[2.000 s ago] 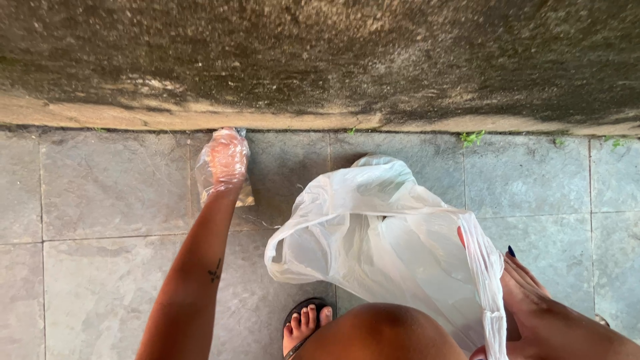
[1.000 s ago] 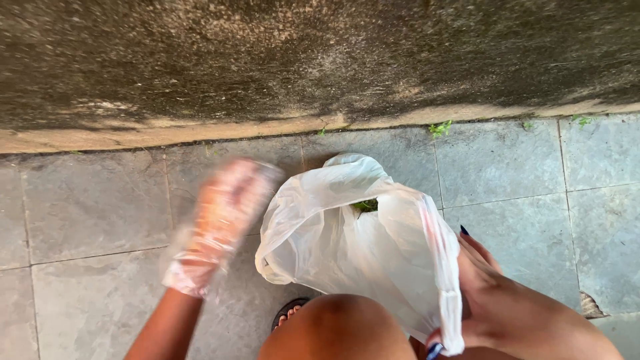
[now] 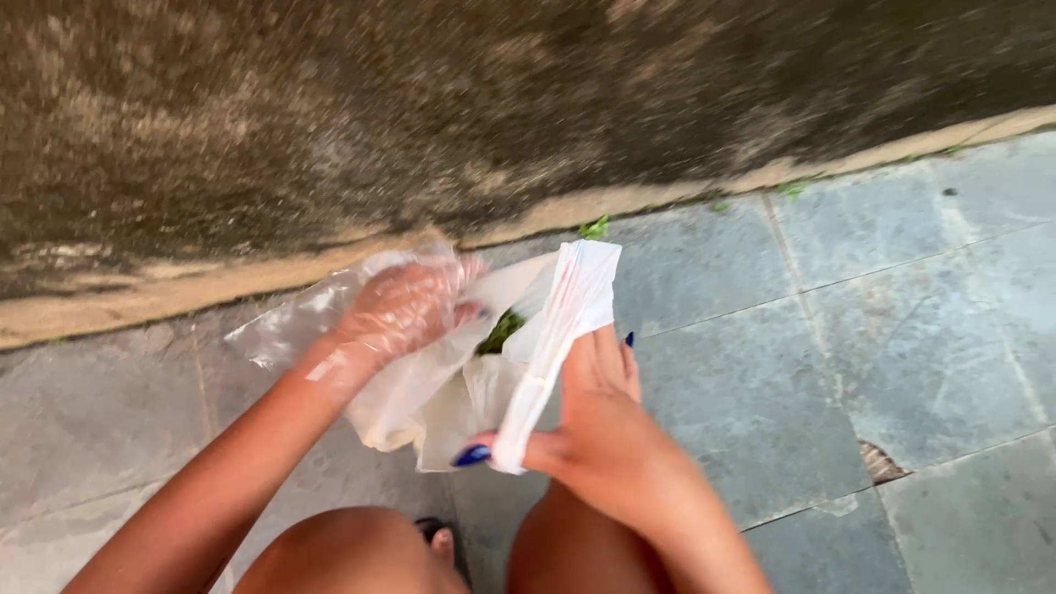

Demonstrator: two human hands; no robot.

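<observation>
My left hand [image 3: 404,309], in a clear plastic glove [image 3: 309,318], is at the left side of a white plastic bag [image 3: 429,396]. Its fingers reach to the bag's rim; blur hides whether they hold anything. My bare right hand [image 3: 602,412], with dark blue nails, grips the bag's bunched right edge, thumb inside and fingers outside. Green plant matter [image 3: 501,332] shows in the mouth of the bag, between the two hands.
A stained, rough wall [image 3: 495,107] runs across the top. Small green weeds [image 3: 594,228] grow along its foot. Grey stone paving tiles [image 3: 742,396] lie below, one with a broken corner [image 3: 881,464]. My knees [image 3: 355,549] are at the bottom.
My gloved left hand was down on the paving by the wall, left of the bag; it has moved right to the bag. My right hand still holds the bag's edge. The view has tilted.
</observation>
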